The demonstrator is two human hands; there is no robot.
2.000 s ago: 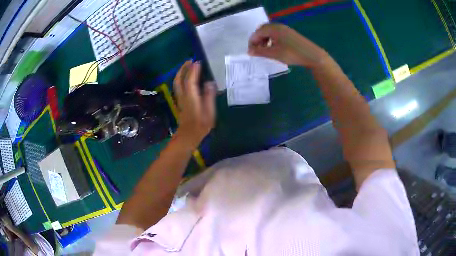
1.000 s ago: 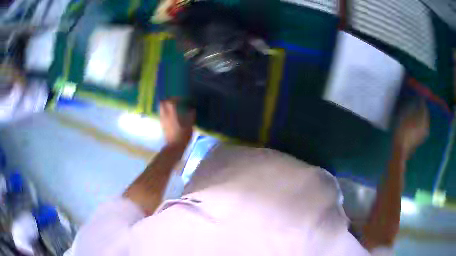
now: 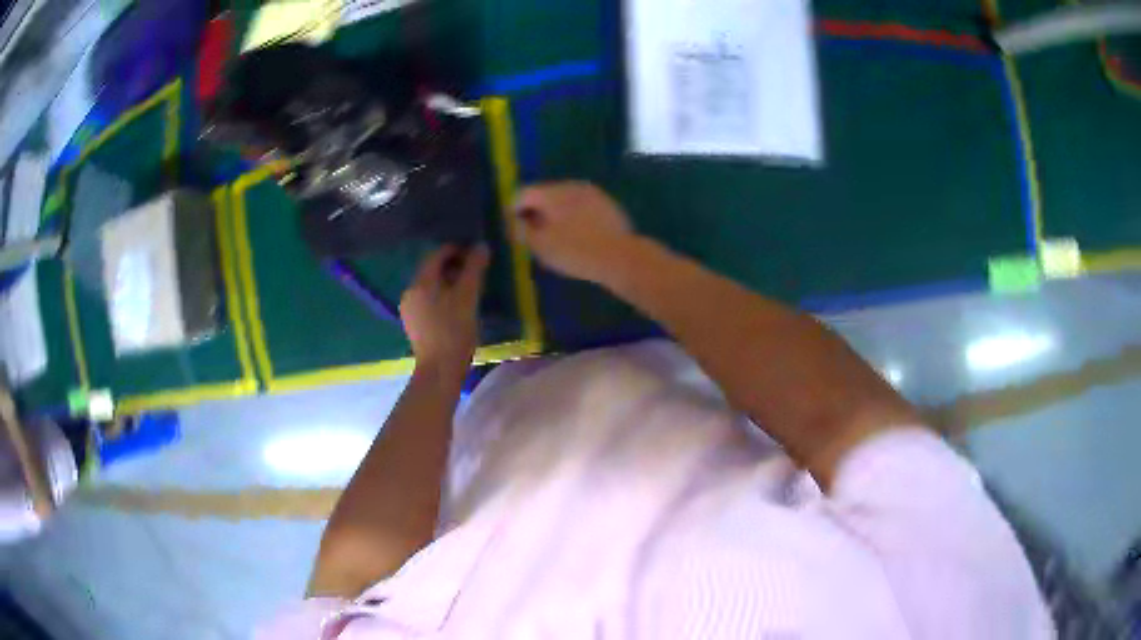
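Observation:
The black test fixture (image 3: 375, 188) stands on the green mat at upper left, with a round metal part at its front. My left hand (image 3: 444, 300) is at the fixture's near right corner, fingers bent; whether it holds anything cannot be told. My right hand (image 3: 569, 228) is over the yellow tape strip right of the fixture, fingers curled together; a small dark spot shows at its fingertips, too blurred to name. A purple stick (image 3: 363, 290) lies in front of the fixture. A white cover sheet with a printed slip (image 3: 716, 94) on it lies at the top centre.
A white-topped box (image 3: 160, 275) stands on the bench at left. A purple fan (image 3: 148, 56) and yellow paper (image 3: 294, 20) are behind the fixture. Green and pale labels (image 3: 1014, 274) mark the front edge at right. Part of another person (image 3: 35, 469) shows at the far left.
The view has swung about. My right hand has moved from the white sheet's right side to beside the fixture. My left hand is now close to the fixture's corner. The printed slip lies on the sheet.

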